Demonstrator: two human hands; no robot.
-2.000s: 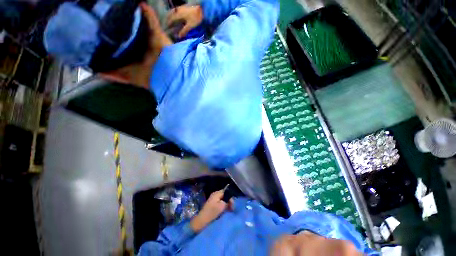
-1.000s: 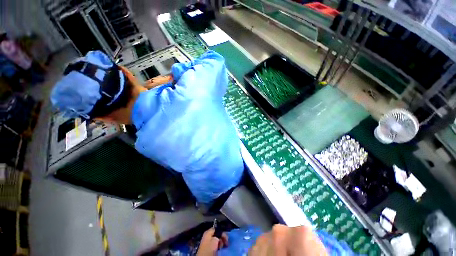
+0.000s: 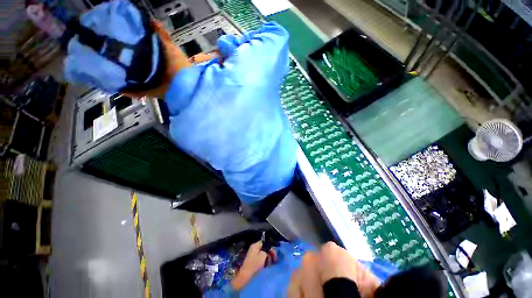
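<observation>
My left hand (image 3: 252, 265) is at the bottom centre, above the waste bin (image 3: 175, 273), closed around a thin dark item (image 3: 263, 240) that points up. Its exact kind is unclear. My right hand (image 3: 329, 270) is large, blurred and cut by the bottom edge, close to the camera. A black item (image 3: 341, 288) shows at its fingers; whether it holds anything is unclear. Long green circuit boards (image 3: 326, 139) with rows of white half-filled circles lie on the conveyor, right of both hands. A small silvery pile (image 3: 360, 216) sits on them.
Another person in blue (image 3: 233, 122) bends over a slotted rack (image 3: 146, 157) at left. Right of the conveyor are a black bin of green pieces (image 3: 318, 64), white parts (image 3: 423, 171), dark glossy parts (image 3: 446, 212), white papers (image 3: 501, 215) and a white fan (image 3: 496, 141). Yellow-black tape (image 3: 139, 233) marks the floor.
The view has swung and tilted, showing more of the rack than two seconds ago. My left hand still holds the thin item low down. My right hand shows larger, with a black item now visible.
</observation>
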